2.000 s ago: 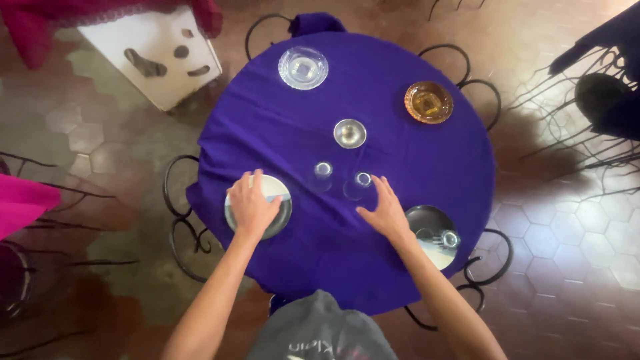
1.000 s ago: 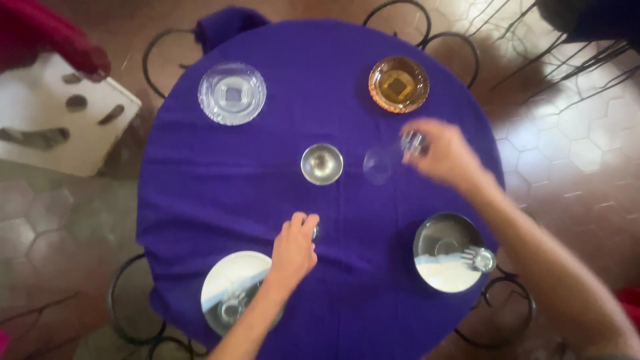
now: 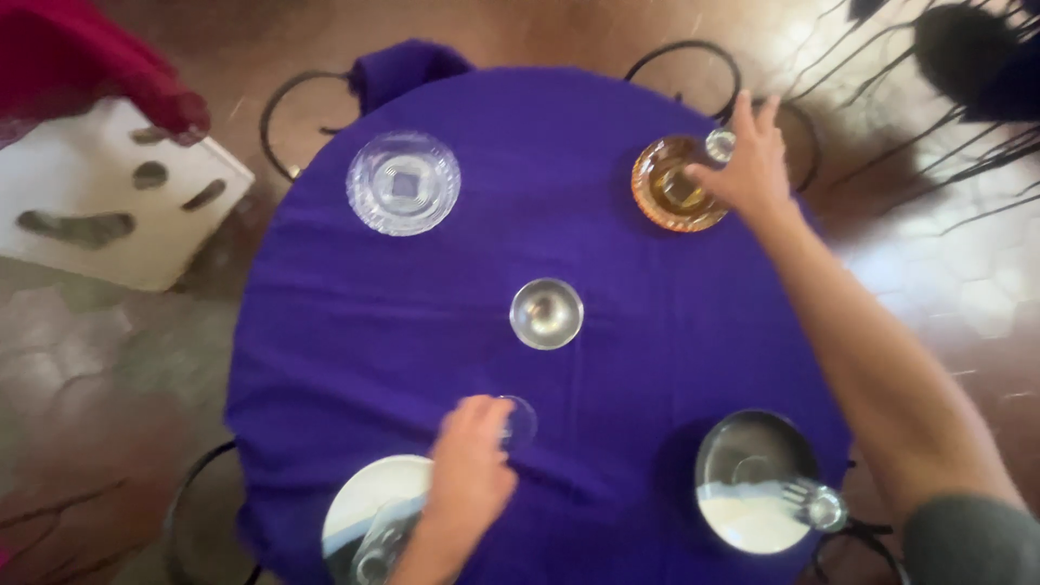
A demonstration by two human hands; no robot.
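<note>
My left hand (image 3: 471,463) is at a clear glass (image 3: 517,424) near the front of the round table, its fingers around the near side. Over the right edge of an amber glass dish (image 3: 662,183) is my right hand (image 3: 751,162), fingers spread, beside a small clear glass (image 3: 720,145) at the dish's rim; whether it grips the glass is unclear. A small metal bowl (image 3: 547,314) sits mid-table. A clear glass dish (image 3: 404,184) lies back left. The front right plate (image 3: 756,479) has a glass (image 3: 825,510) at its edge. The front left plate (image 3: 357,504), partly behind my left forearm, bears another glass (image 3: 375,561).
A purple tablecloth (image 3: 617,366) covers the table. Curled black metal chair parts (image 3: 280,106) surround it. At left stands a white panel with cutouts (image 3: 171,236) beside red cloth (image 3: 73,65). Dark thin-legged furniture (image 3: 967,49) is at the upper right.
My right hand has carried a glass from the middle of the table to the amber dish at the back right. My left hand has moved from the front left plate to a glass near the middle.
</note>
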